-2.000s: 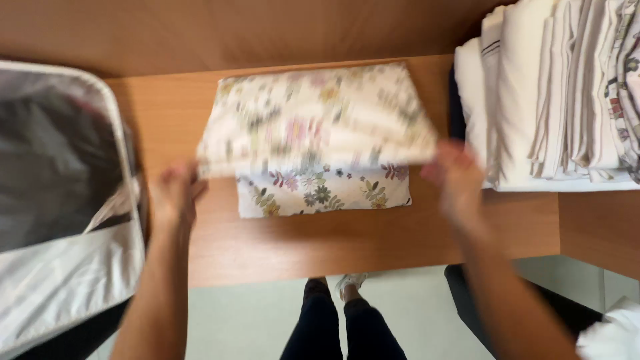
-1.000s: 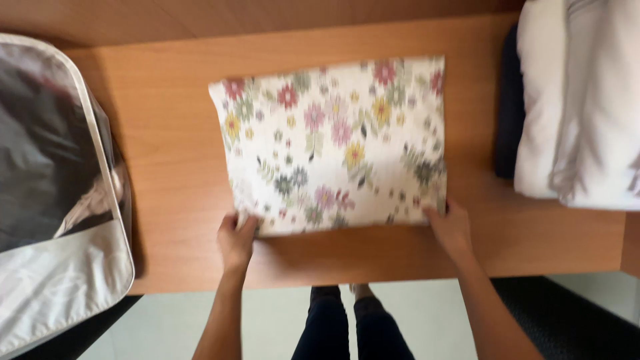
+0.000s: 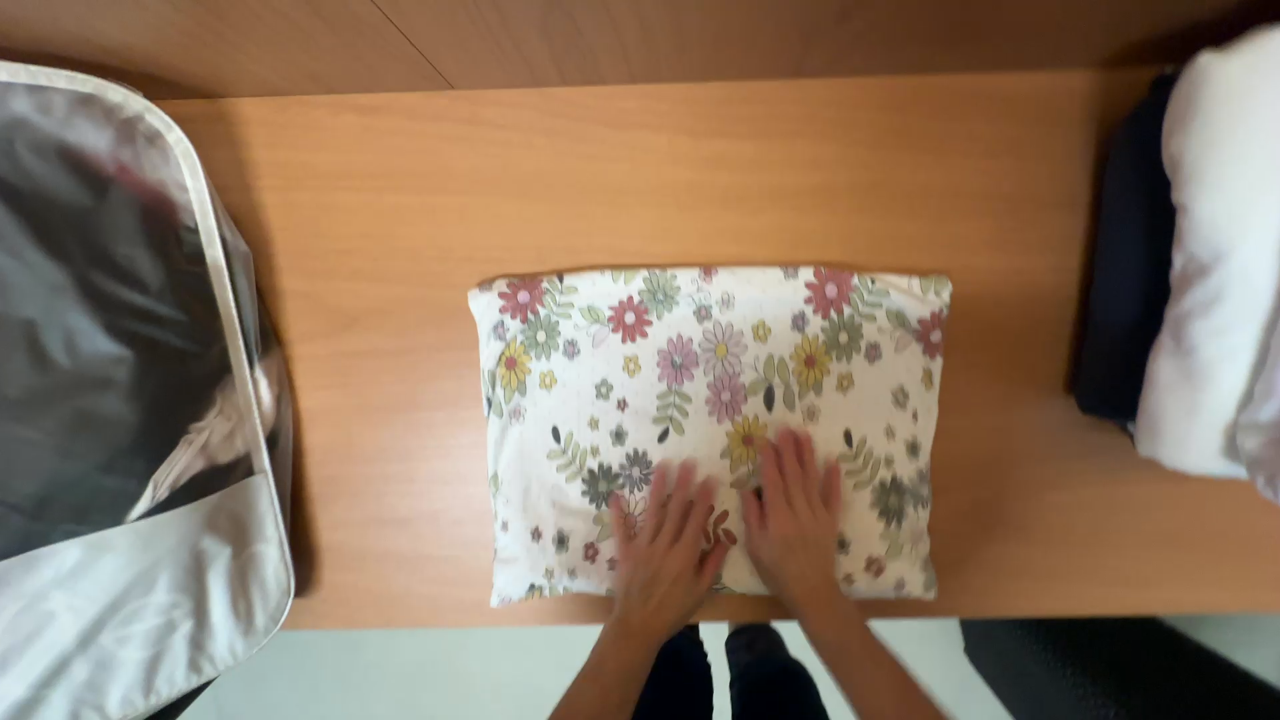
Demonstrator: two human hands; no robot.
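Note:
A folded white cloth with a print of red, pink, yellow and grey flowers (image 3: 700, 400) lies flat on the wooden shelf (image 3: 660, 180). Near its front edge, left of the cloth's middle, my left hand (image 3: 665, 550) rests palm down with fingers spread. Just to the right, my right hand (image 3: 795, 515) is also palm down on the cloth, its fingers slightly apart. Both hands are a little blurred, and neither grips the fabric. Whether another folded piece lies underneath cannot be seen.
On the left stands a storage bag with a clear window and pale trim (image 3: 215, 270), dark fabric inside. At the right are a dark folded cloth (image 3: 1125, 260) and white folded textiles (image 3: 1215, 270). A wooden panel (image 3: 650, 40) runs along the back; the shelf's front edge is near my legs.
The flowered cloth, held by its near corners earlier, now lies on the shelf. Both hands have let go of the corners and moved inward onto its top.

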